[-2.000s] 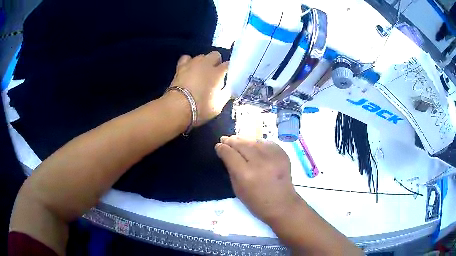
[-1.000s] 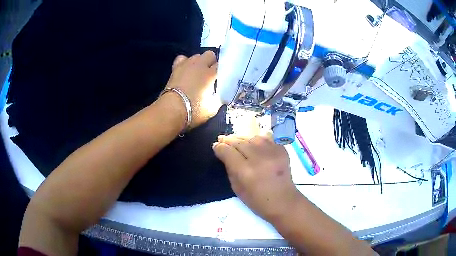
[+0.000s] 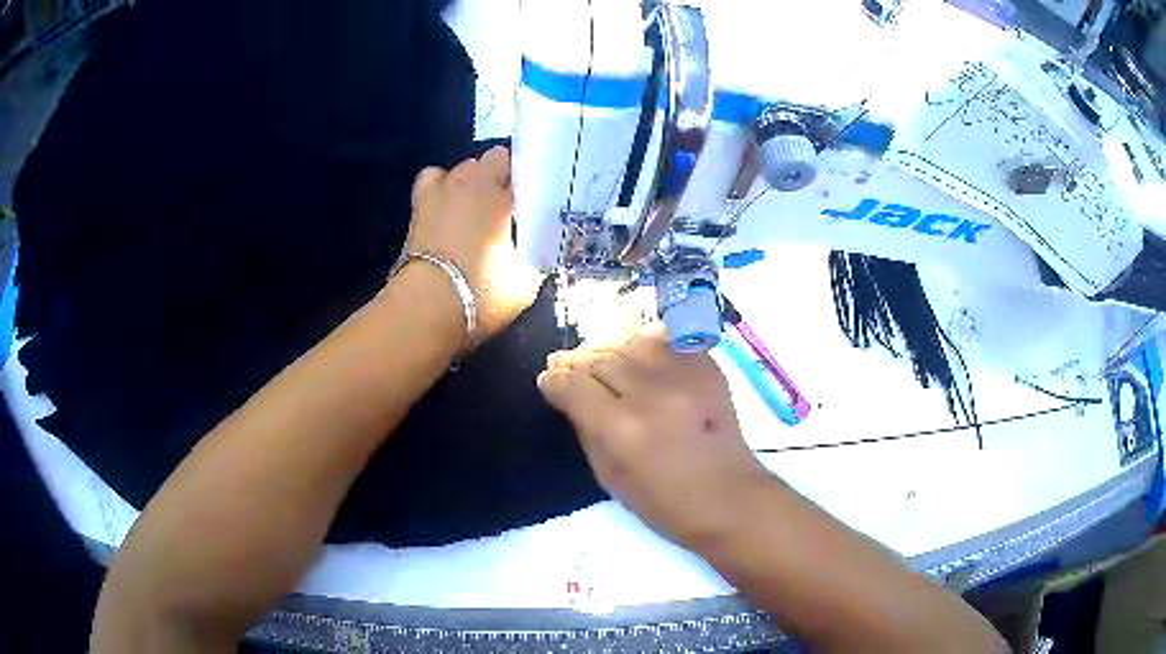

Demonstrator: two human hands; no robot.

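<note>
A large black garment panel (image 3: 243, 230) covers the left of the table and reaches the needle area. My left hand (image 3: 467, 243), with a bracelet at the wrist, lies on the panel just left of the machine head; its fingertips are partly hidden behind the head. My right hand (image 3: 652, 409) pinches the panel's edge with thumb and fingers just in front of the presser foot. The white sewing machine (image 3: 582, 153) stands over the edge. The presser foot and needle (image 3: 591, 249) are small, and the plate beside them is washed out by bright light.
A pink and blue tool (image 3: 767, 371) lies right of my right hand. A bunch of narrow black strips (image 3: 901, 319) lies below the blue lettering. A ruler strip (image 3: 512, 631) runs along the table's front edge. A marked white sheet (image 3: 1010, 153) is on the machine at the upper right.
The camera view has shifted, so the machine appears further left. Both hands keep nearly the same places at the machine. The panel's edge near the needle looks slightly changed.
</note>
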